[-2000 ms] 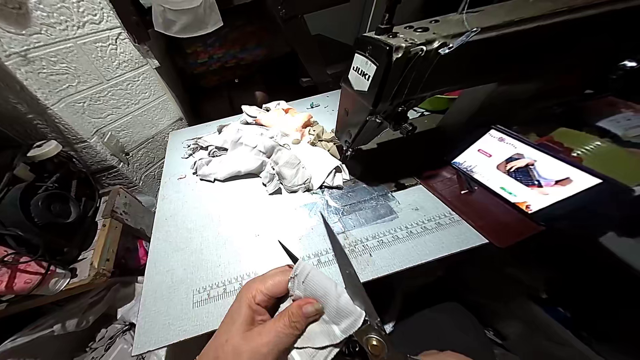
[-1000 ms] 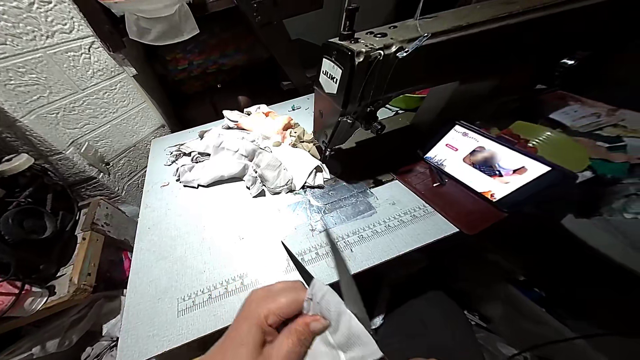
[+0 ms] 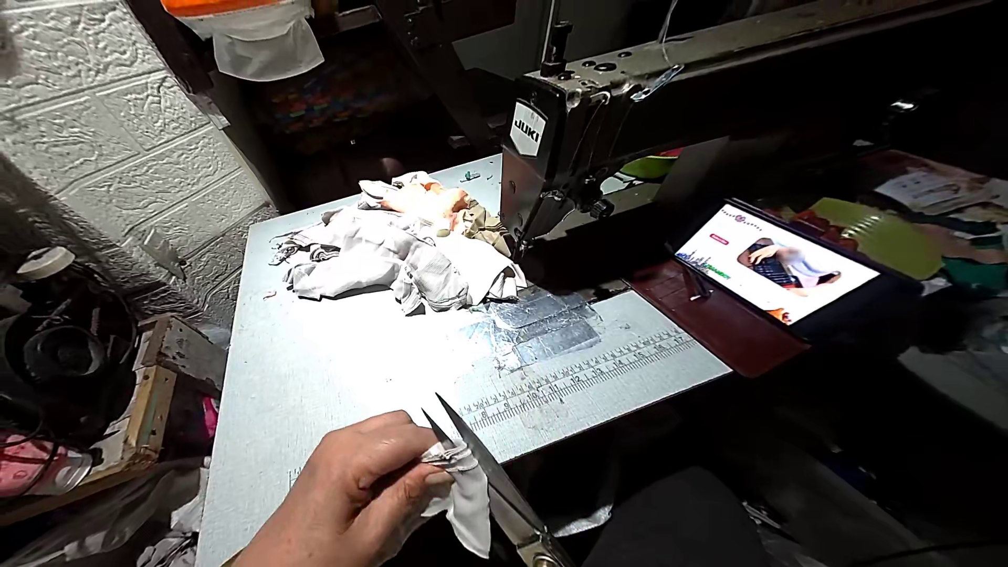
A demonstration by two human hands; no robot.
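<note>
Near the front edge of the sewing table (image 3: 268, 370), my left hand (image 3: 354, 488) pinches a piece of white fabric (image 3: 471, 504) between thumb and fingers. Metal scissors (image 3: 504, 488) point up and away beside it, their blades slightly apart at the fabric's edge, with one blade behind the fingers. The handles run out of the bottom of the view, and my right hand cannot be seen. A heap of crumpled white cloth (image 3: 394, 252), with orange and tan pieces at its back, lies beside the needle end of the black sewing machine (image 3: 543, 157).
A tablet (image 3: 780, 260) with a lit screen stands in a dark red cover (image 3: 709, 323) on the right. A printed ruler scale (image 3: 583, 382) runs along the table's front. At left are a wooden crate (image 3: 150, 409) and a white block wall (image 3: 118, 118).
The scissor blades have come closer together. The fabric in my left hand now hangs in a narrower fold. The view has shifted somewhat.
</note>
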